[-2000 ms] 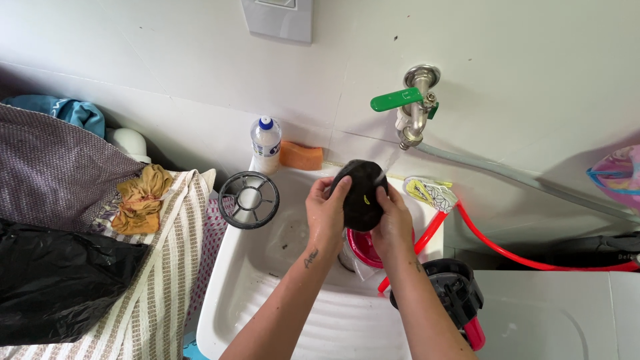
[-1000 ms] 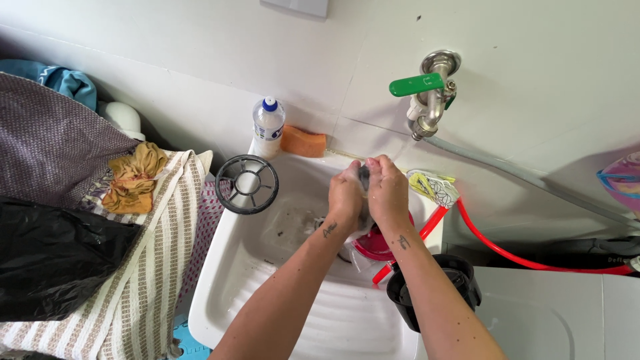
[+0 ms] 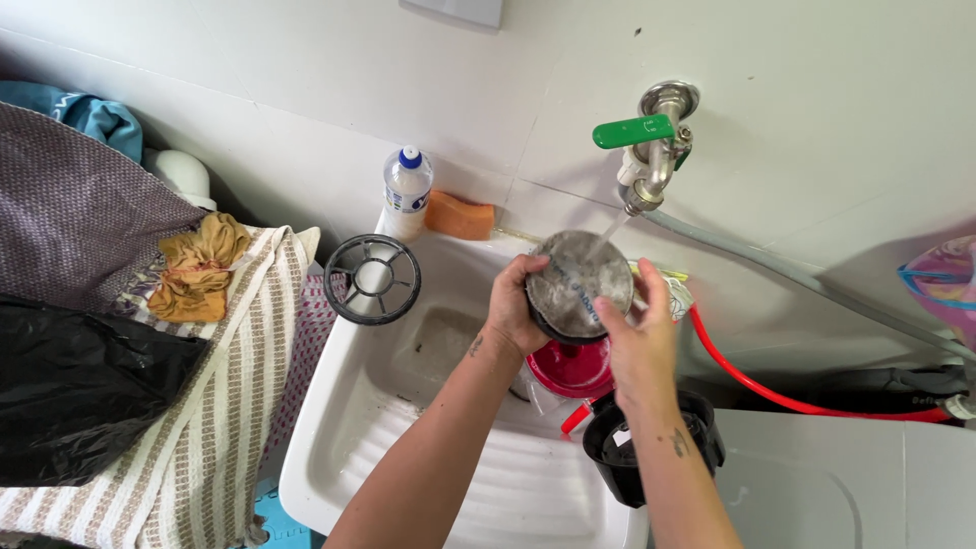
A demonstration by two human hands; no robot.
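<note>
My left hand (image 3: pixel 518 305) grips the left edge of a round, grey, dirty foam filter (image 3: pixel 579 282) with a black rim beneath. My right hand (image 3: pixel 637 320) holds its right side, with the thumb on the grey face. Water runs onto the filter from a metal tap (image 3: pixel 648 183) with a green lever (image 3: pixel 633 132). Below the hands, a red round part (image 3: pixel 568 370) lies in the white sink (image 3: pixel 313 427). A black plastic container (image 3: pixel 625 476) is beside my right forearm, at the sink's right edge. A black spoked ring (image 3: pixel 372 279) rests on the left rim.
A plastic bottle with a blue cap (image 3: pixel 408 191) and an orange sponge (image 3: pixel 460 216) stand at the back left corner. A red hose (image 3: pixel 732 383) and a grey hose (image 3: pixel 808 282) run right. Striped cloth (image 3: pixel 206 427) and a black plastic bag (image 3: pixel 84 389) are at left.
The round filter showed a black side two seconds ago and was squeezed between both hands one second ago. Now its grey face is up, spread out under the running water.
</note>
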